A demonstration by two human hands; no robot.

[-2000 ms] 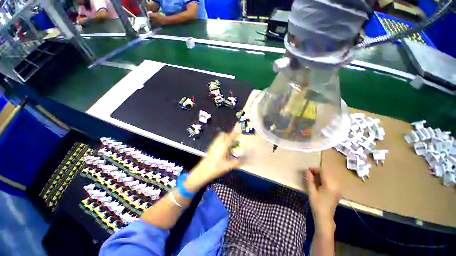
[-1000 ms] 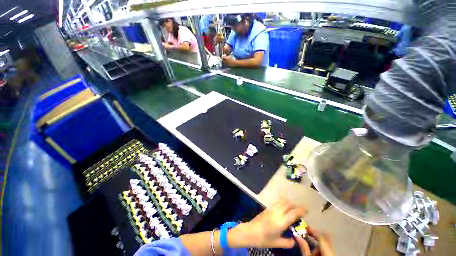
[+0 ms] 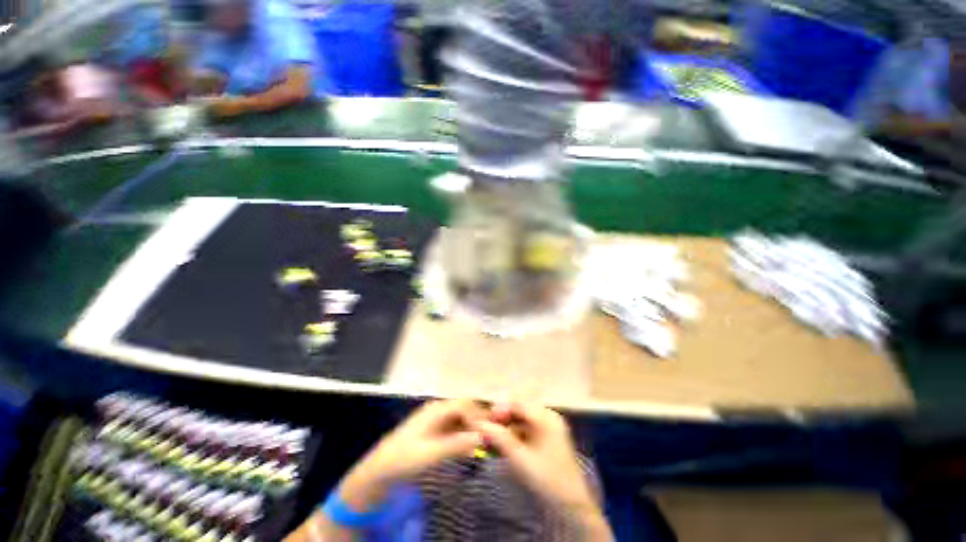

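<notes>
The frame is blurred. My left hand (image 3: 429, 436) and my right hand (image 3: 535, 445) meet at the board's front edge, above the checked cloth. Their fingers are closed around a small part with a yellow spot (image 3: 483, 453), seemingly a circuit board assembly; the fingers hide most of it. Several loose circuit boards (image 3: 365, 246) lie on the black mat (image 3: 233, 296). Two heaps of white plug housings (image 3: 810, 286) lie on the tan board (image 3: 741, 365).
The clear fume hood (image 3: 508, 286) hangs over the middle under its ribbed duct (image 3: 508, 95). A tray with rows of white-topped units (image 3: 191, 455) is low on the left. The green conveyor (image 3: 350, 175) runs behind. A person in blue (image 3: 260, 58) sits across.
The view has swung to the right. Both hands remain together on the small part, now in front of the hood and the tan board.
</notes>
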